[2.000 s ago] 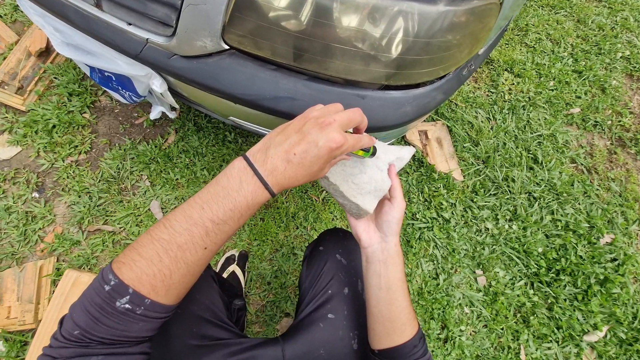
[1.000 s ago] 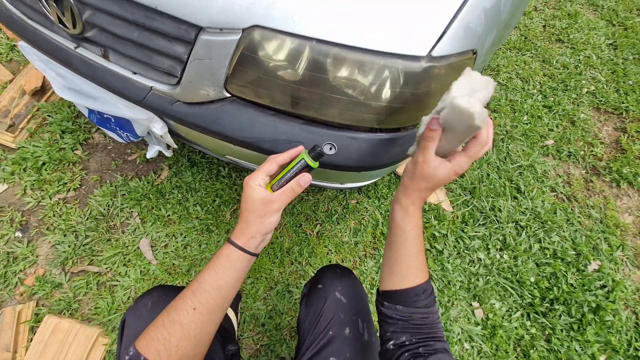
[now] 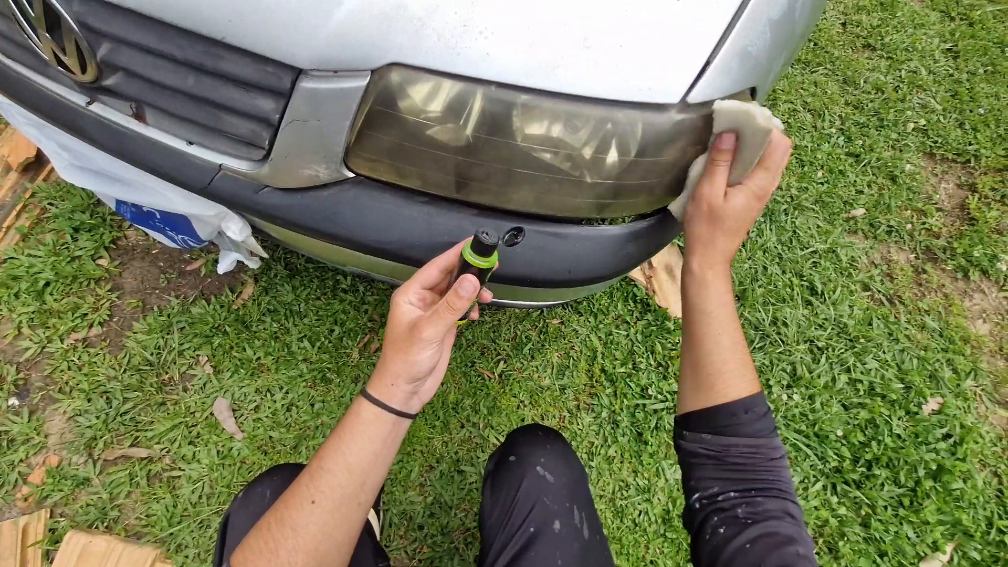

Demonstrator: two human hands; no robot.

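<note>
My left hand holds a small black-and-green bottle upright, its black top near a round opening in the dark bumper. In my right hand is a folded whitish cloth pad, pressed to the outer end of the yellowed headlight where it meets the fender. The headlight lens looks hazy, with thin lines running across it. Part of the pad is hidden behind my fingers.
A white plastic bag with a blue print hangs under the bumper at left. Split wood pieces lie on the grass at lower left, another below the bumper's corner. My knee is at bottom centre.
Two seconds ago both hands were together at the pad, above my lap. They have since parted, and my right hand has brought the pad against the headlight's outer end.
</note>
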